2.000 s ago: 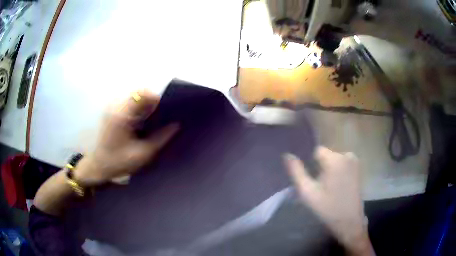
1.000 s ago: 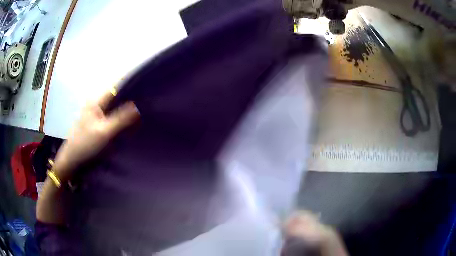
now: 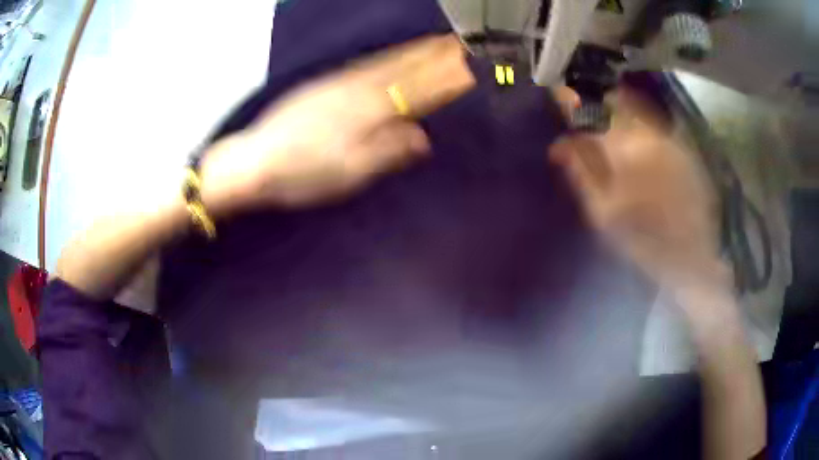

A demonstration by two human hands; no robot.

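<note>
A dark purple fabric panel (image 3: 422, 234) lies under the sewing machine head (image 3: 561, 36) and spreads down towards my lap. A pale piece (image 3: 332, 422) shows at its lower edge, blurred. My left hand (image 3: 332, 135) lies on the panel left of the needle area, fingers pointing at the presser foot. My right hand (image 3: 647, 189) is at the panel's right edge, just right of the machine's knob (image 3: 590, 115). It is blurred, and its fingertips are partly hidden. Whether either hand pinches the cloth cannot be told.
Scissors (image 3: 754, 238) lie on the table right of my right hand, partly hidden by it. The white table (image 3: 153, 99) runs along the left, with a brown edge strip (image 3: 56, 117). A red object (image 3: 24, 305) is at the lower left, something blue (image 3: 801, 422) at the lower right.
The panel now lies under the machine head. My left hand has moved up and right onto it. My right hand has risen from the lower edge to beside the needle area.
</note>
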